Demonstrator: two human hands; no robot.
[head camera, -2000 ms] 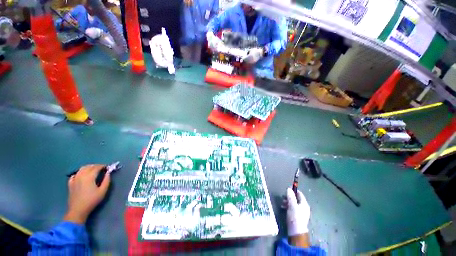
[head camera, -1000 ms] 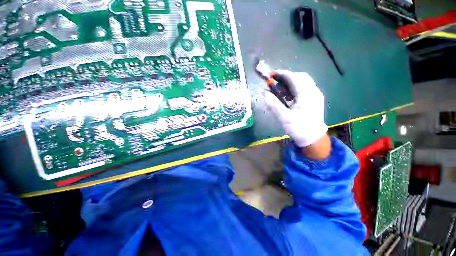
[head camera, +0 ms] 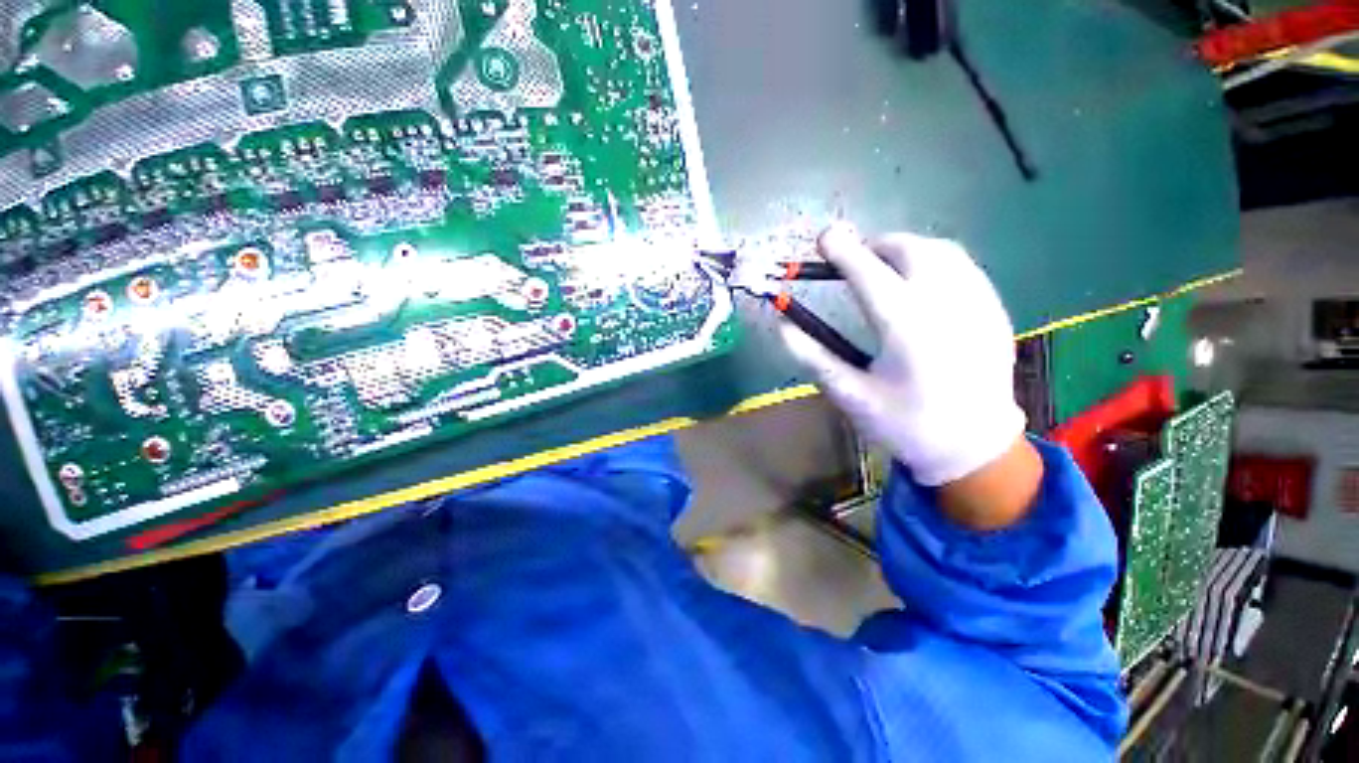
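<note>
A large green printed circuit board (head camera: 492, 224) lies solder side up on the bench, cut off by the left and top edges of the view. My right hand (head camera: 932, 350), in a white knit glove, holds diagonal cutters (head camera: 805, 310) with black handles and orange near the pivot. The handles are spread. The silver jaws are over the board's right border, near its lower right corner; glare hides whether they touch anything. My left hand is not in view.
A black block-like brush (head camera: 912, 21) with a thin handle lies at the top right. Yellow tape (head camera: 596, 450) edges the green mat. A red support piece (head camera: 201, 525) shows under the board. Upright green boards (head camera: 1177, 522) stand at lower right.
My view has turned from the whole bench down to the board's lower right. The right-hand cutters have moved from beside the board to its right border, and their handles have spread.
</note>
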